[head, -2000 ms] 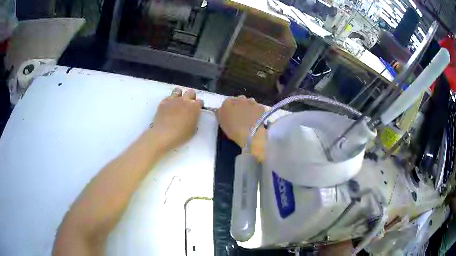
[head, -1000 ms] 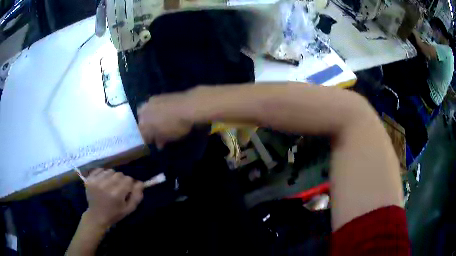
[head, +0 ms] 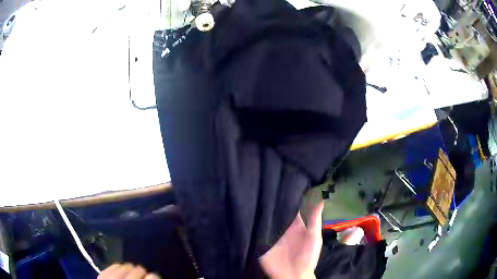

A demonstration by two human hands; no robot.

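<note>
The dark garment lies in loose folds across the table and hangs over its front edge. Its flat dark band runs along the left side. A cream tension knob shows at the band's top; the needle is not visible. A thin white strip hangs over the table edge down to my left hand. My left hand is curled on the strip and mostly cut off by the bottom edge. My right hand is at the garment's lower right edge, blurred; some fingers are hidden, so its hold is unclear.
The white table extends left of the garment, with a dark bed-cover outline beside the band. Clear plastic lies on the table at right. Below right are a red-rimmed container with dark cloth nearby, and a wooden-topped stool.
The view has shifted, showing more garment. My right hand has left the band near the table edge and is now lower, at the garment's right side. My left hand sits lower, partly out of frame.
</note>
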